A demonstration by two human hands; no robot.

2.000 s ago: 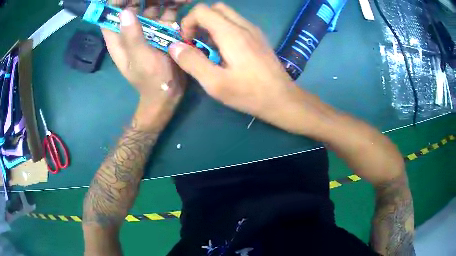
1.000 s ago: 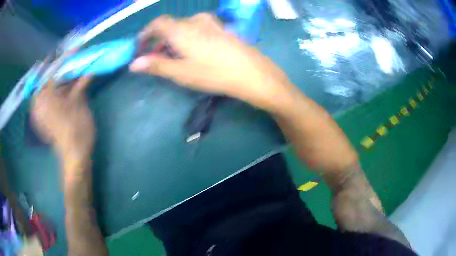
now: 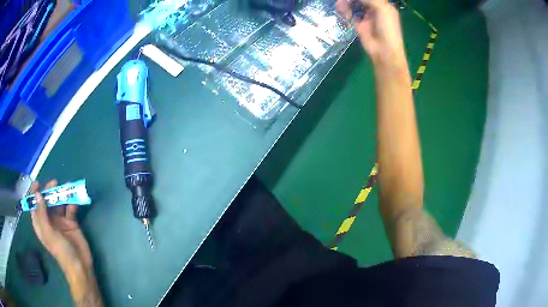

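Note:
My left hand [image 3: 59, 228] holds the light-blue handle housing [image 3: 75, 193] at the far left, above the mat. A narrow white and dark strip shows inside the shell. My right hand [image 3: 374, 25] is at the top right, at the far end of the parts tray, with its fingers round something small and dark that I cannot make out. The blue-and-black electric screwdriver [image 3: 133, 141] lies on the mat between my hands, its bit pointing down.
The clear parts tray [image 3: 258, 102] has light-blue and dark pieces at its back. A black cable [image 3: 240, 76] crosses it. A white strip [image 3: 163, 60] lies by the screwdriver. A black block [image 3: 31, 267] lies at lower left. A blue bin [image 3: 69, 99] stands beyond the bench edge.
The view has turned right. My right hand has left the housing and moved out to the tray's far end. My left hand still holds the housing. The screwdriver now shows whole.

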